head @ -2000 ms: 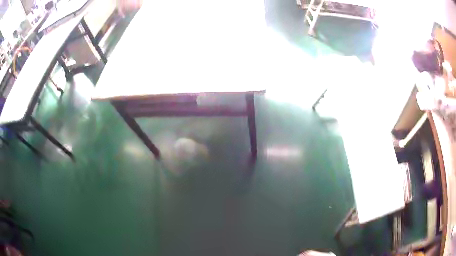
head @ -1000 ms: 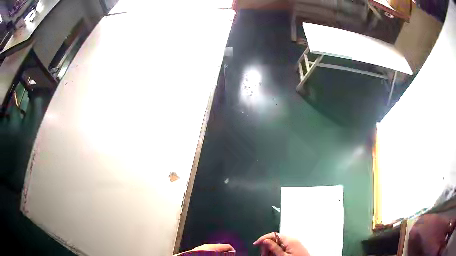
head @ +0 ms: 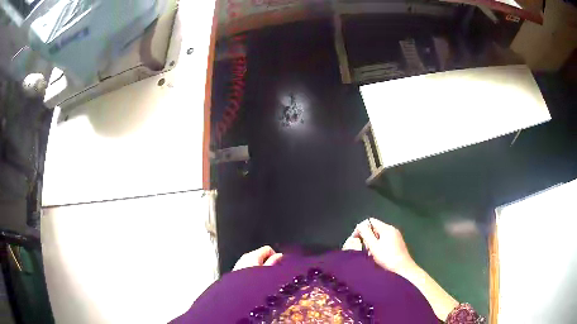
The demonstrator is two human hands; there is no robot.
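My right hand [head: 379, 242] is in front of my body with its fingers bent together. A thin dark line shows at its fingertips, too small to tell what it is. My left hand [head: 258, 258] is lower left of it, partly hidden behind my purple clothing [head: 234, 294] with dark beads, so its fingers do not show clearly. The hands are apart. No cloth piece can be made out in either hand.
White table [head: 126, 253] runs along my left, with a pale machine [head: 95, 31] wrapped in bluish plastic at its far end. A white bench [head: 455, 114] stands ahead right. Another white table [head: 538, 253] is at lower right. Red coiled hose [head: 234, 95] hangs beside the left table.
The view has turned and moved forward. The machine and red coil have come in at left, and the bench is nearer. Both hands and my beaded purple clothing now show higher in the picture.
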